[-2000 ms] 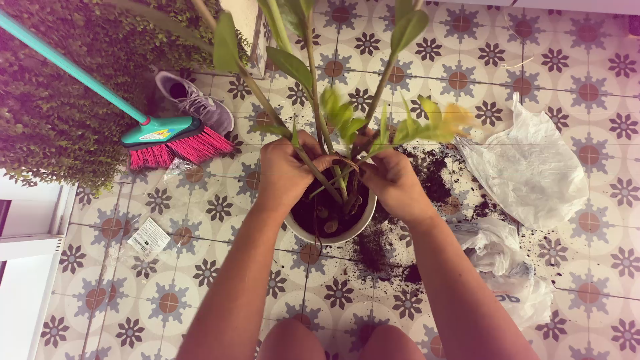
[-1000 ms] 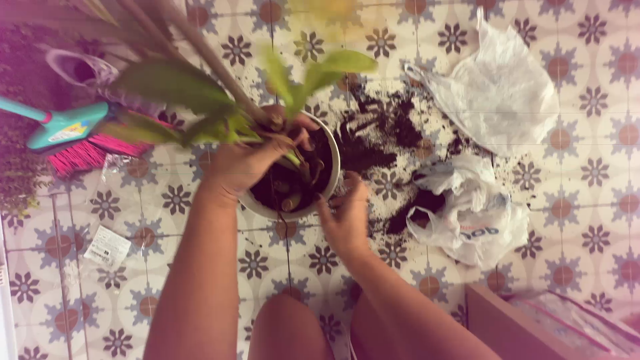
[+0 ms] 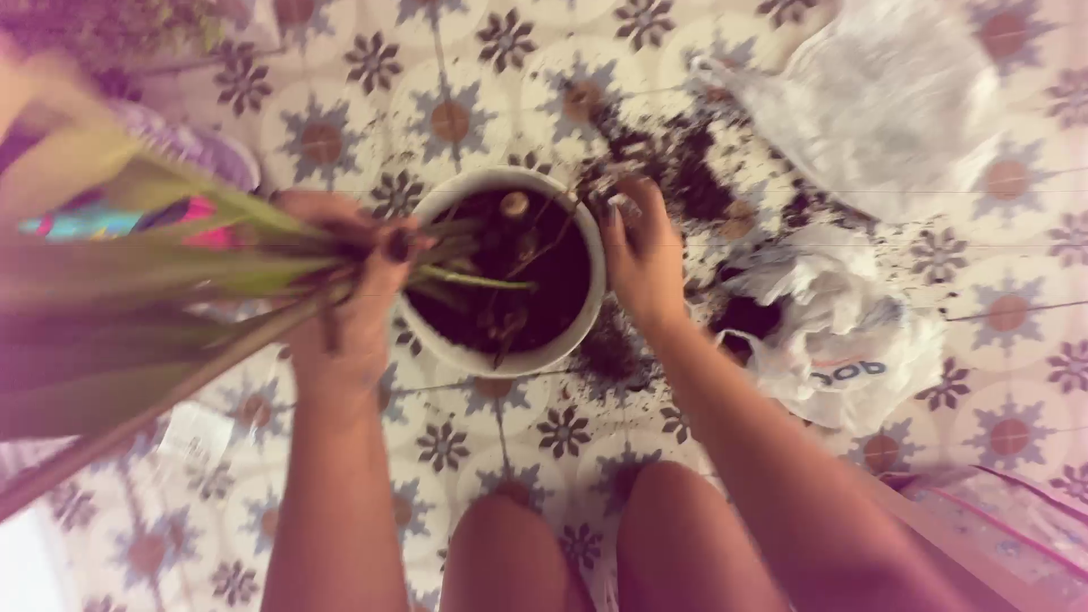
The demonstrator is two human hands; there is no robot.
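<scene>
My left hand is closed around the gathered stems of a leafy potted plant, whose stalks and blurred leaves lean far to the left. Beneath the stem bases stands a round white pot holding dark soil, with a pale round stub and thin roots showing in it. At the pot's right rim is my right hand, its fingers curled near the spilled soil; whether anything lies within them cannot be made out.
Spilled soil covers patterned floor tiles right of the pot. A flat plastic bag and a crumpled plastic bag with soil at its mouth lie there. A sneaker, a blurred turquoise-and-pink broom and a paper label are left.
The plant has been tilted over to the left, baring the soil in the pot. My right hand has left the stems and is at the pot's right side. The view has moved closer.
</scene>
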